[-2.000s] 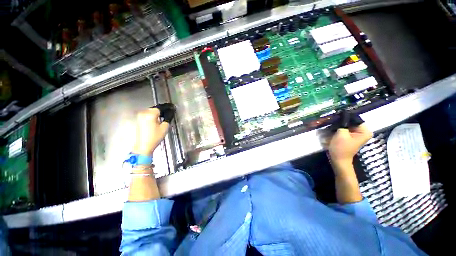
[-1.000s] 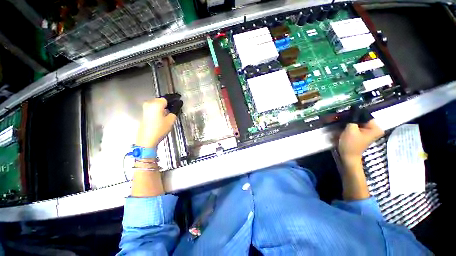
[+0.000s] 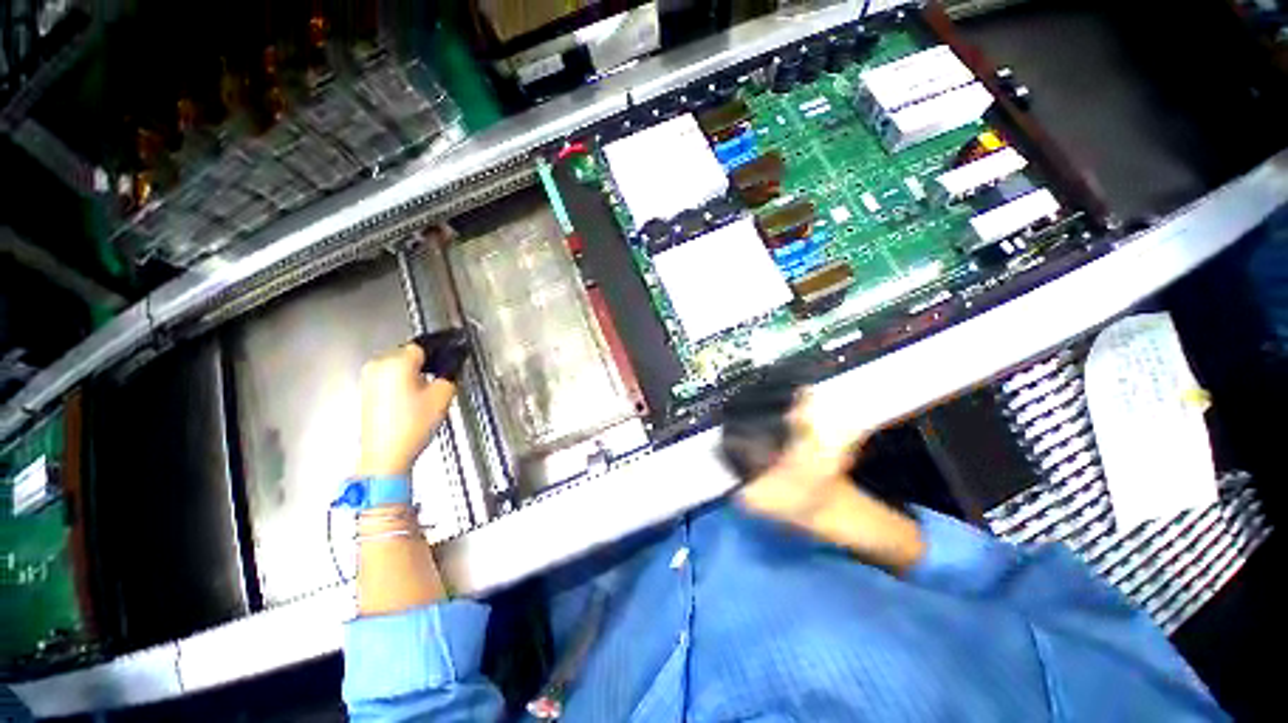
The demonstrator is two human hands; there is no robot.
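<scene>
A large green circuit board [image 3: 876, 198] with white blocks sits in its black carrier on the line, right of centre. My left hand [image 3: 400, 414], with a blue wrist strap, is closed over the clear tray and metal plate left of the board. A dark cluster [image 3: 442, 353], perhaps black capacitors, is at its fingertips. My right hand [image 3: 817, 487] is blurred in front of the near rail, below the board's near edge. A dark clump [image 3: 760, 421] like the left one is at its fingertips. Single parts in the clumps cannot be told apart.
The near metal rail [image 3: 1074, 304] runs between my body and the board. Finned metal strips [image 3: 1052, 424] with a white paper [image 3: 1151, 424] lie at the right. A second green board [image 3: 36, 544] is at the far left. Clear trays [image 3: 297, 141] stand behind the line.
My right hand has moved left along the near rail, from the board's right part towards its lower-left corner, with the dark clump. My left hand stays over the tray area with its dark clump.
</scene>
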